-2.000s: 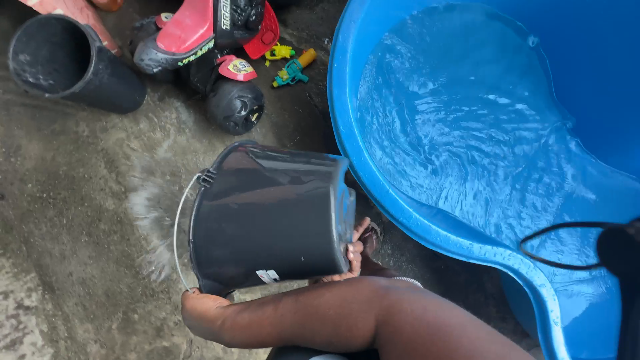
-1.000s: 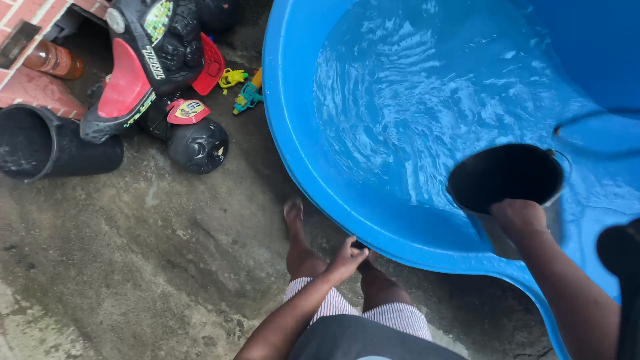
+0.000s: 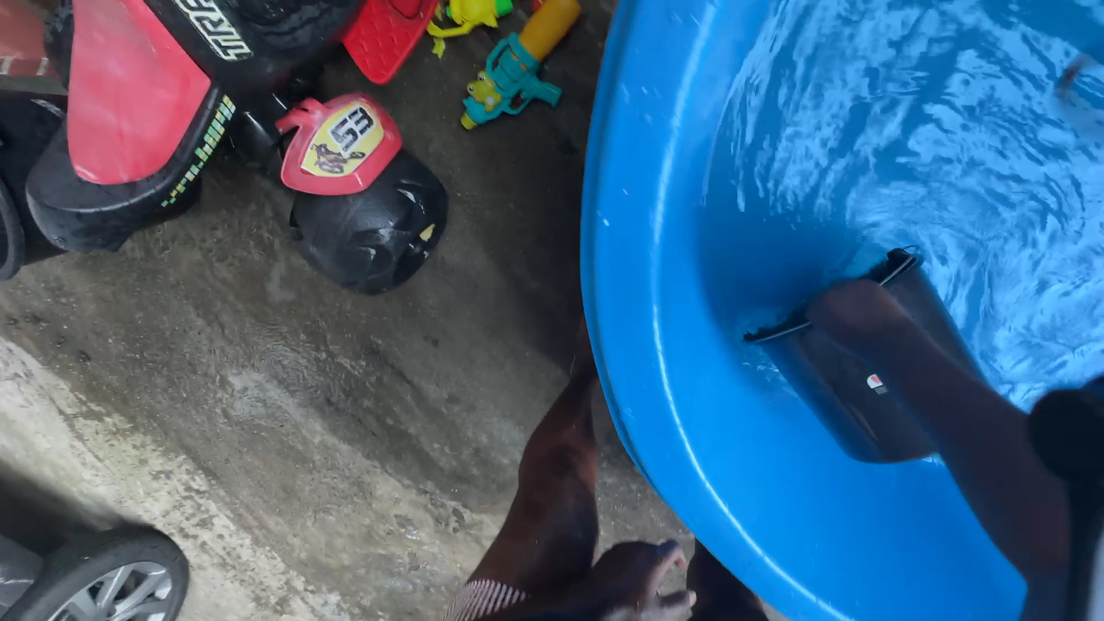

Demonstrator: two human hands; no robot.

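Observation:
A black plastic bucket (image 3: 862,388) lies tilted in the blue plastic pool (image 3: 638,259), its mouth at the water and facing the upper left. My right hand (image 3: 854,315) grips the bucket's rim. A small white and red sticker shows on the bucket's side. Low in the view, my left hand (image 3: 642,578) hangs beside my legs, outside the pool wall, fingers apart and holding nothing. Rippled water (image 3: 992,155) fills the upper right of the pool.
Left of the pool, a red and black toy motorbike (image 3: 138,95) stands on wet concrete (image 3: 345,388). Near it are a teal and orange water gun (image 3: 513,82), a yellow toy (image 3: 470,13) and a black container (image 3: 26,172). A car wheel (image 3: 121,586) is at the lower left.
The bucket, first tipped over the concrete with both hands on it, then upright above the pool, is now tilted into the water. The left hand has let go of it. The view has shifted.

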